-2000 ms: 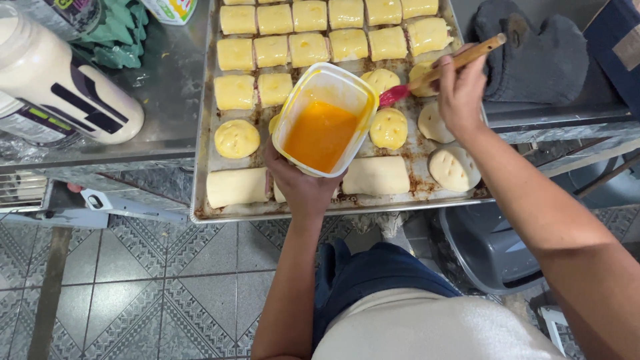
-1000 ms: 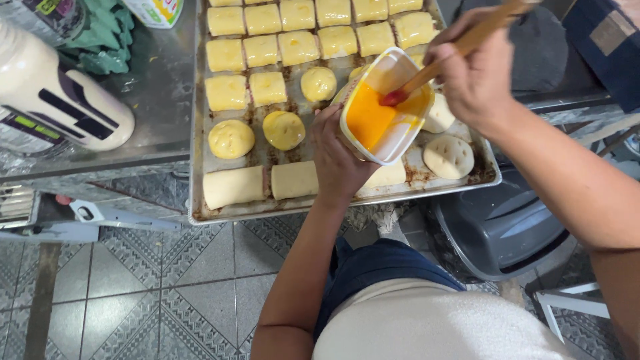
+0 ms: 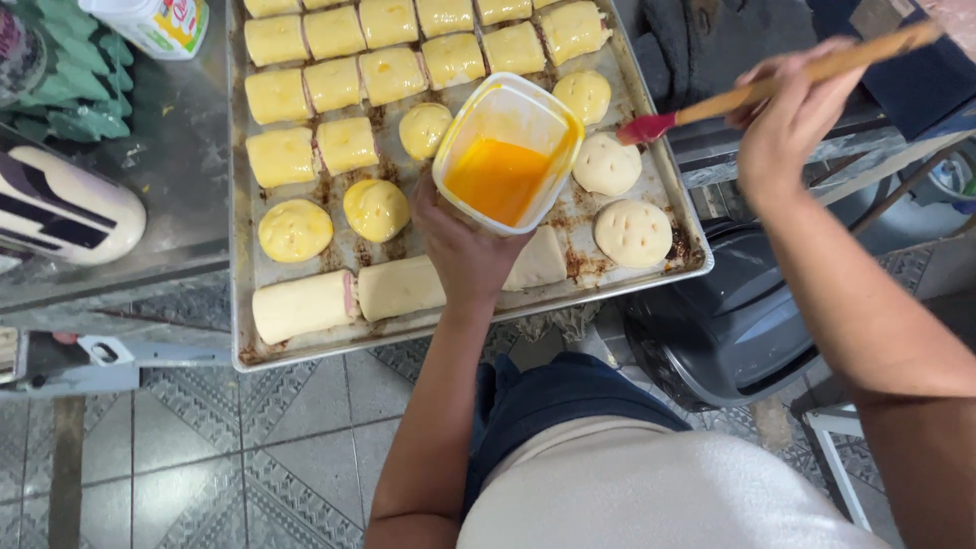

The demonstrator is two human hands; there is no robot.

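Note:
My left hand (image 3: 473, 255) holds a white plastic tub (image 3: 509, 152) of orange-yellow egg wash over a metal baking tray (image 3: 457, 324). My right hand (image 3: 785, 114) grips the wooden handle of a pastry brush (image 3: 732, 99); its red tip meets the upper edge of a pale round dough piece (image 3: 608, 164) in the view, at the tray's right side. Another pale round (image 3: 633, 233) lies below it. Glossy yellow rolls (image 3: 390, 76) fill the tray's upper rows, with glossy rounds (image 3: 295, 231) under them. Matte dough rolls (image 3: 303, 305) lie along the near edge, partly hidden by my left hand and wrist.
Left of the tray, a large white bottle (image 3: 69, 202), a green egg carton (image 3: 84, 84) and a white labelled tub (image 3: 164, 23) stand on the metal counter. Dark cloth (image 3: 679, 46) lies at upper right. A dark lidded bin (image 3: 717, 320) stands below the tray's right corner.
The brush has come out of the tub and moved right to a pale round. My left hand has drawn the tub left, and it sits more level than one second ago.

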